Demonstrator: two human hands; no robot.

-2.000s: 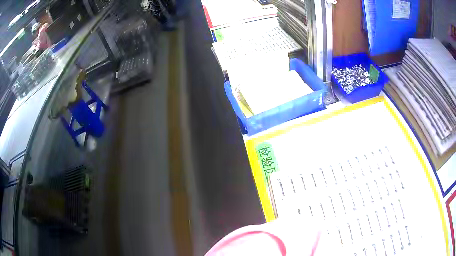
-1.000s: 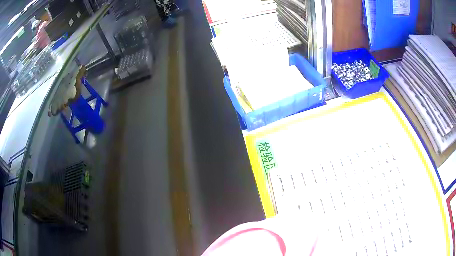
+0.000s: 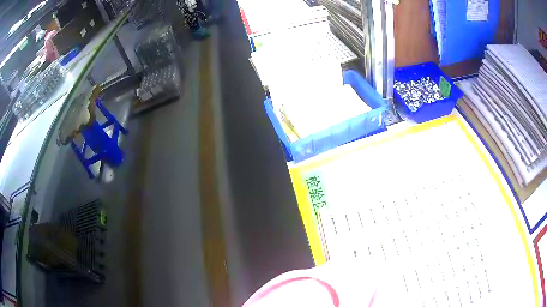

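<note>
A pale carrier board (image 3: 384,240) with several rows of small dark-looking parts lies on the white bench top inside the yellow tape. Glare washes out its edges and the parts' details. A pink sleeve (image 3: 300,291) reaches in from the bottom edge and covers the board's lower left part. No hand can be made out; any hand at the sleeve's end is lost in the glare or cut off. Whether anything is held cannot be seen.
A light blue tray (image 3: 342,133) with papers stands behind the board. A deep blue bin (image 3: 427,113) holds silver pieces. Stacked boards (image 3: 510,102) stand at right. A green label (image 3: 316,195) marks the corner. An aisle with a blue stool (image 3: 102,144) lies left.
The view has shifted slightly, so the bench things sit a little further left in the picture. The sleeve stays at the bottom edge over the board. Nothing else has visibly moved.
</note>
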